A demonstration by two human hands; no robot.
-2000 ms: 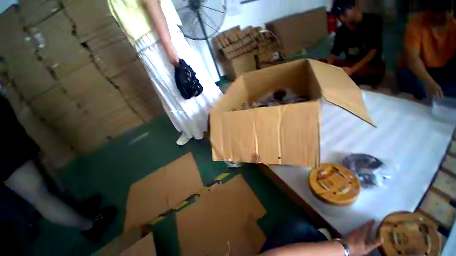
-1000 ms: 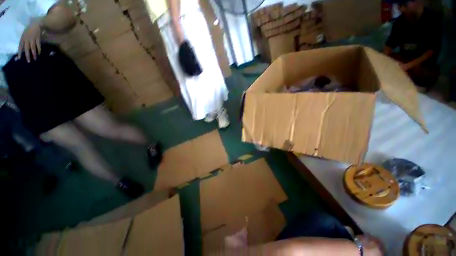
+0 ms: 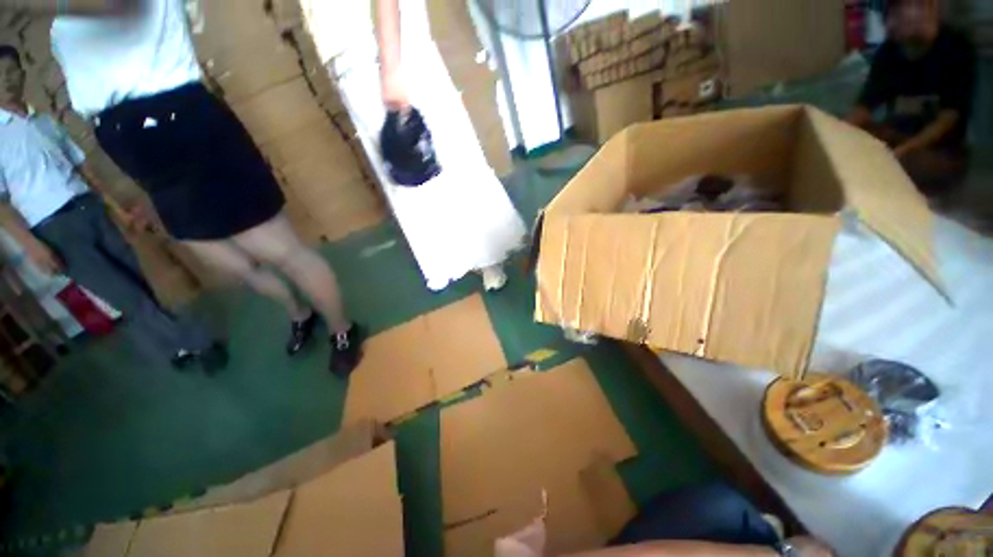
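Observation:
A tan-orange wood-grain base (image 3: 824,424) lies on the white foam sheet, moulded ridges and slots facing up. Just behind it is a dark base in a clear plastic bag (image 3: 895,390). Another wood-grain base (image 3: 954,535) is cut off at the bottom right. My left hand (image 3: 808,546), beyond a wrist with a shiny band, is mostly cut off by the bottom edge and blurred; its fingers and any hold are hidden. My right hand is not in view. A small pale shape at the bottom centre is unclear.
An open cardboard carton (image 3: 686,288) holding dark bagged parts stands at the corner of the foam sheet (image 3: 904,310). Flattened cardboard (image 3: 523,446) lies on the green floor. Several people stand at left; one person (image 3: 920,93) sits behind the carton. Cartons are stacked behind.
The view has swung left, so the carton and bases sit further right. My left hand, earlier beside the nearer wood-grain base, is now mostly out of frame. More of the standing people shows.

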